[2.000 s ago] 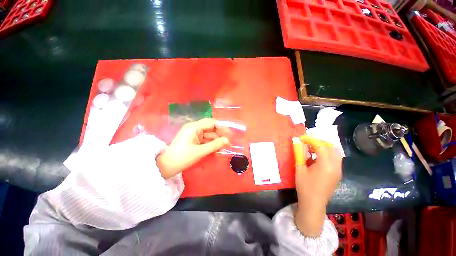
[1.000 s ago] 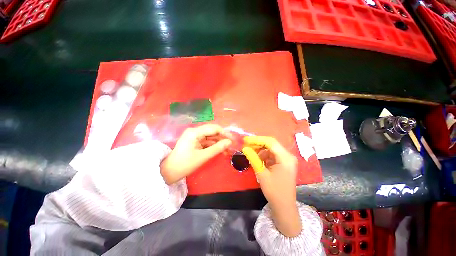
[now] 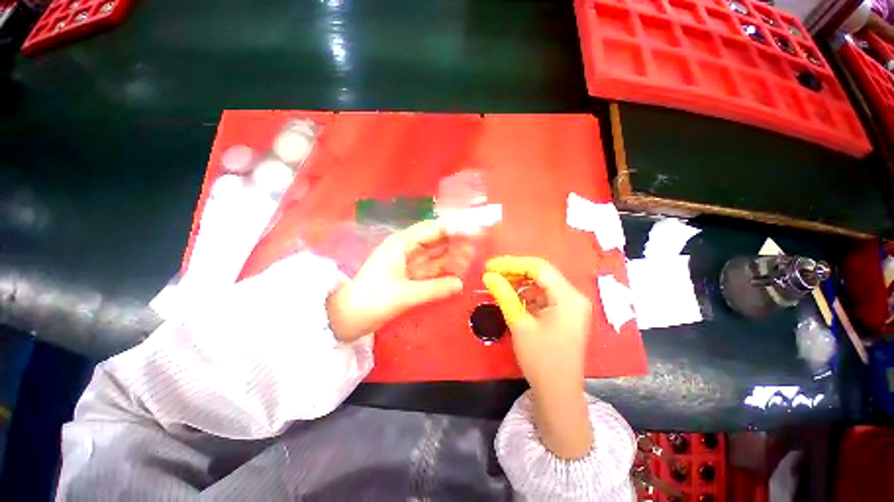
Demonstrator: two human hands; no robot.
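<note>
A near-black round disc (image 3: 488, 323), perhaps a watch head, lies on the red mat (image 3: 529, 157) between my hands. My left hand (image 3: 397, 284) is left of it, with thumb and fingers apart and empty. Clear film (image 3: 463, 191) lies just beyond its fingertips, beside the green patch (image 3: 394, 211). My right hand (image 3: 547, 319), with yellow finger cots, is just right of the disc. Its thumb and index tips are close together. A faint clear edge shows by them, but whether they hold film is unclear. The white card is not visible.
A strip with pale discs (image 3: 272, 176) lies on the mat's left. White wipes (image 3: 667, 289) lie at its right edge. A clear jar (image 3: 755, 282) and thin sticks (image 3: 847, 328) are farther right. Red trays sit at upper right (image 3: 676, 74) and lower right (image 3: 691, 471).
My right hand has come from the wipes to beside the disc, where the white card was visible. The hands have parted slightly since meeting at the film. Clear film now shows farther up the mat.
</note>
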